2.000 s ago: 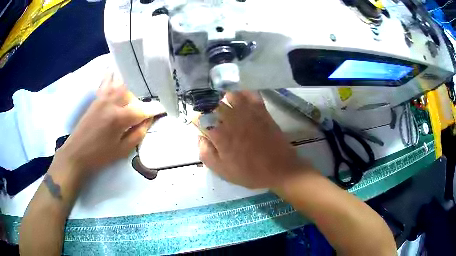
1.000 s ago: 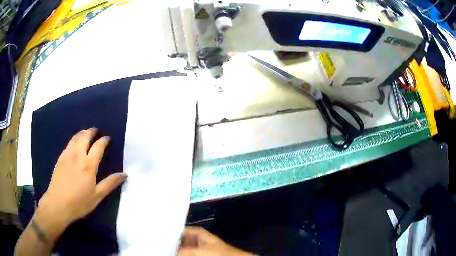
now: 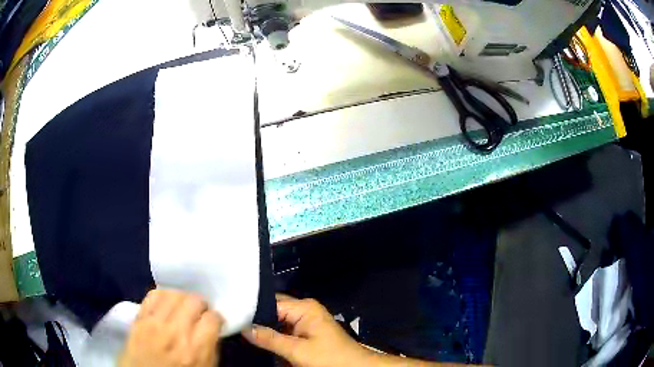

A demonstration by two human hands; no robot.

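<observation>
A navy fabric panel [image 3: 89, 172] lies on the white machine table with a white interfacing strip [image 3: 204, 165] on its right part. The strip's near end is rounded. The panel's far edge is under the presser foot [image 3: 246, 43]. My left hand [image 3: 172, 331] is at the near edge, closed on the lower end of the panel and strip. My right hand [image 3: 307, 331] pinches the panel's near right edge beside the strip's rounded end.
Black-handled shears [image 3: 477, 107] lie open right of the needle. Small snips [image 3: 566, 84] lie at the far right. A green ruled strip [image 3: 401, 175] edges the table. Dark fabric [image 3: 566, 186] and white pieces [image 3: 606, 301] are at the lower right.
The view has shifted, so the machine sits higher. My left hand has moved from lying on the navy cloth to the near edge. My right hand now pinches the panel's near right edge.
</observation>
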